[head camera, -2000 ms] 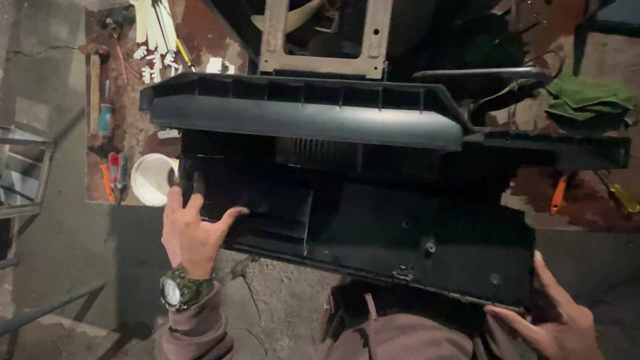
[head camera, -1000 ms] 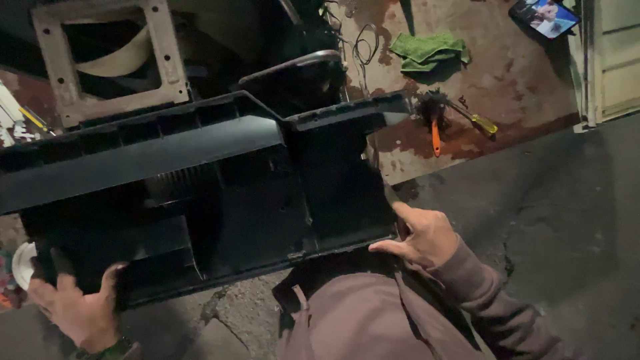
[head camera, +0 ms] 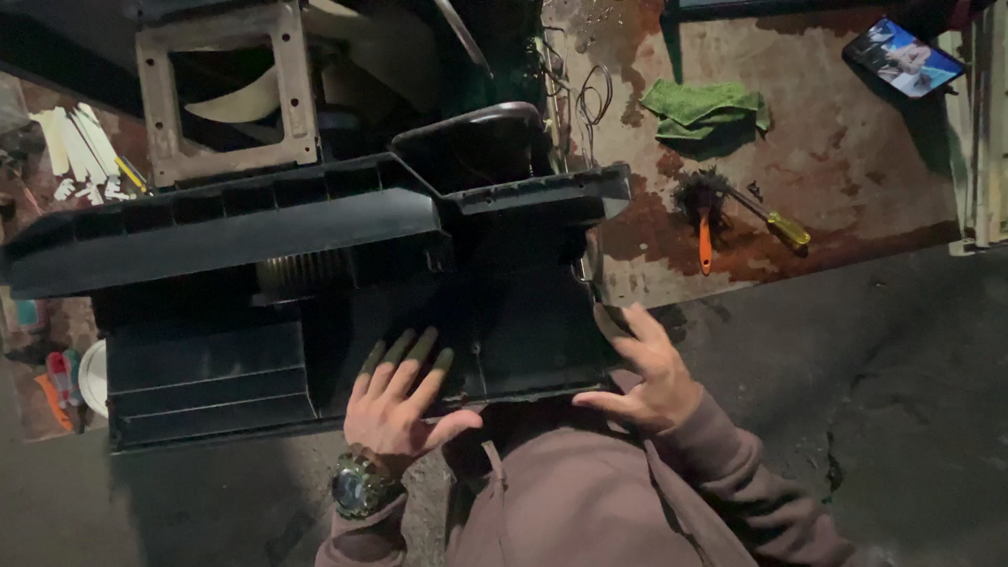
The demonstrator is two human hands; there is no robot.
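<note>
A long black plastic housing point(head camera: 378, 307) lies across the work surface in front of me, its near edge by my waist. Flat on the near part of it rests my left hand point(head camera: 398, 394), fingers spread, with a watch on the wrist. At the right end, my right hand point(head camera: 650, 370) touches the corner, its thumb along the near edge and its fingers partly hidden at the side; whether it grips is hard to tell. A raised ribbed section point(head camera: 228, 236) runs along the far side. Behind it stands a grey square metal frame point(head camera: 232, 161).
On the stained board point(head camera: 850, 157) at right lie a green cloth point(head camera: 705, 114), an orange-handled brush point(head camera: 705, 236), a yellow-handled screwdriver point(head camera: 787, 231) and a phone point(head camera: 904, 59). White strips point(head camera: 75, 142), a round white container point(head camera: 94, 378) and red-handled pliers point(head camera: 59, 374) are at left.
My left hand has moved right along the black housing, from its left end to near the middle. My right hand stays at the right end. The view has shifted to the right.
</note>
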